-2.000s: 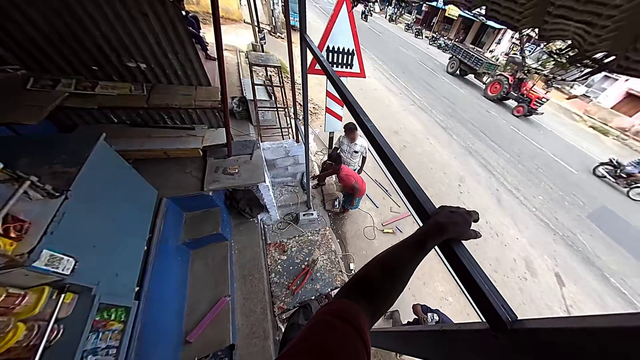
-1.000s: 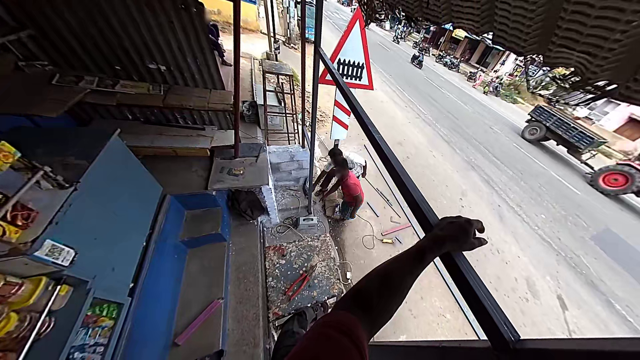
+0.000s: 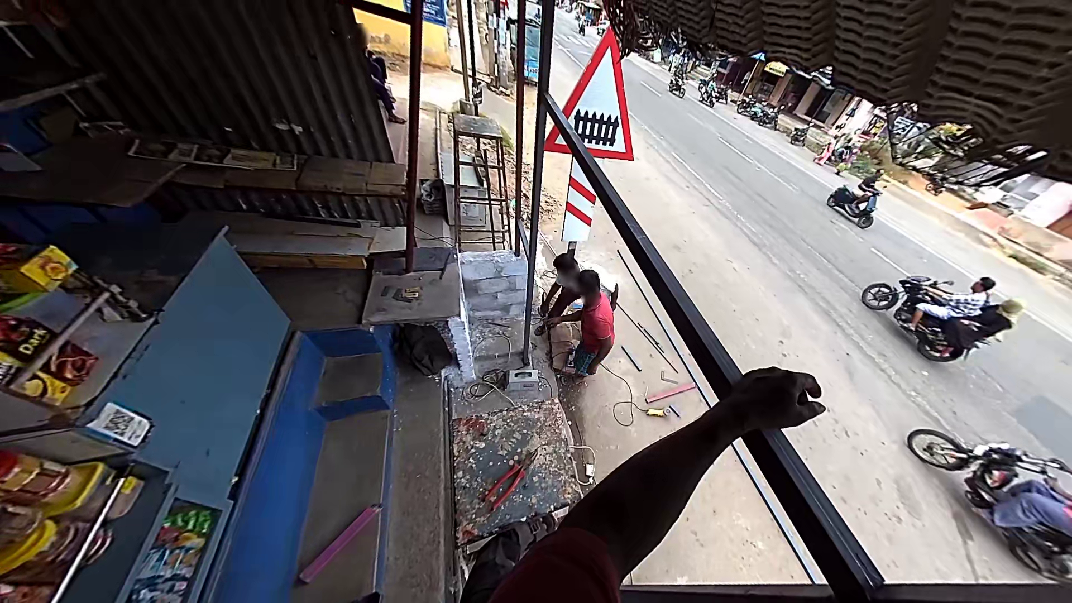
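My left hand (image 3: 777,399) lies over a dark metal beam (image 3: 670,293), with its wrist and heel across the bar and its fingers past the road-side edge. The fingers are loosely bent and the thumb stands apart; nothing shows between them. The beam slants from the upright post (image 3: 538,193) down to a dark horizontal bar (image 3: 729,593) at the bottom edge. My forearm, in a dark red sleeve, crosses above the ground. My right hand is out of view. Far below lie red-handled cutters (image 3: 507,487) on a speckled slab (image 3: 477,448).
Two people crouch below near a grey machine (image 3: 523,381), cables and metal rods. A triangular road sign (image 3: 596,109) stands behind the beam. Motorcycles (image 3: 938,314) are on the road at right. A blue-edged trough (image 3: 285,469) and a shop counter (image 3: 193,360) are at left.
The red tractor and its trailer have left the view, and motorcycles have come in at the right. The two people below have shifted their postures. My hand stays over the beam.
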